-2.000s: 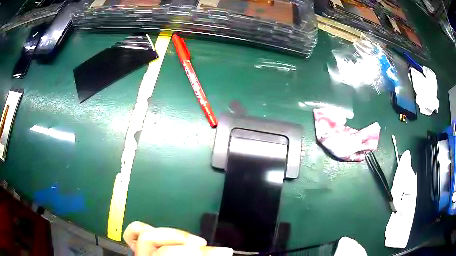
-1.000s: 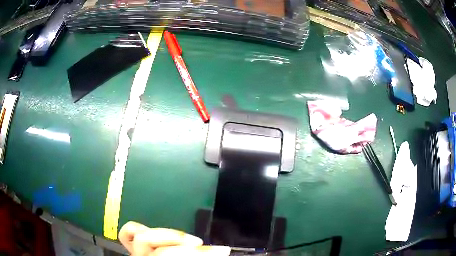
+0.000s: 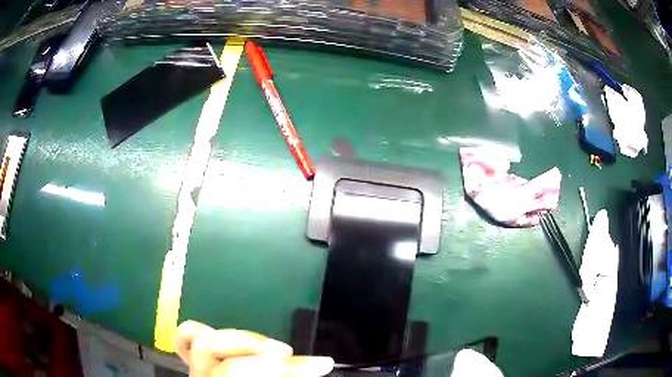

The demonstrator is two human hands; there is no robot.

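Note:
A glossy black screen (image 3: 368, 276) lies lengthwise in the dark grey alignment jig (image 3: 319, 210), its far end inside the raised end plate. My left hand (image 3: 239, 353) is at the bottom edge, partly cut off, thumb and finger closed at the left end of a thin black frame (image 3: 442, 353). The frame extends right across the near end of the screen; whether it touches the screen cannot be told. Its right corner stands near my right hand (image 3: 475, 366), of which only a pale, covered fingertip shows at the bottom edge. Its grip is hidden.
A red marker pen (image 3: 284, 118) lies beyond the jig, beside yellow tape (image 3: 186, 199). Black film (image 3: 158, 92) lies left. Clear trays (image 3: 295, 33) line the back. At right are a pink-and-white cloth (image 3: 508, 193), tweezers (image 3: 564, 254), a white wipe (image 3: 598, 294) and clear plastic (image 3: 523, 85).
My right fingertip left the view and is back, farther left than at first. The frame's right corner has come into view and shifted slightly left and up. My left hand stays nearly in place.

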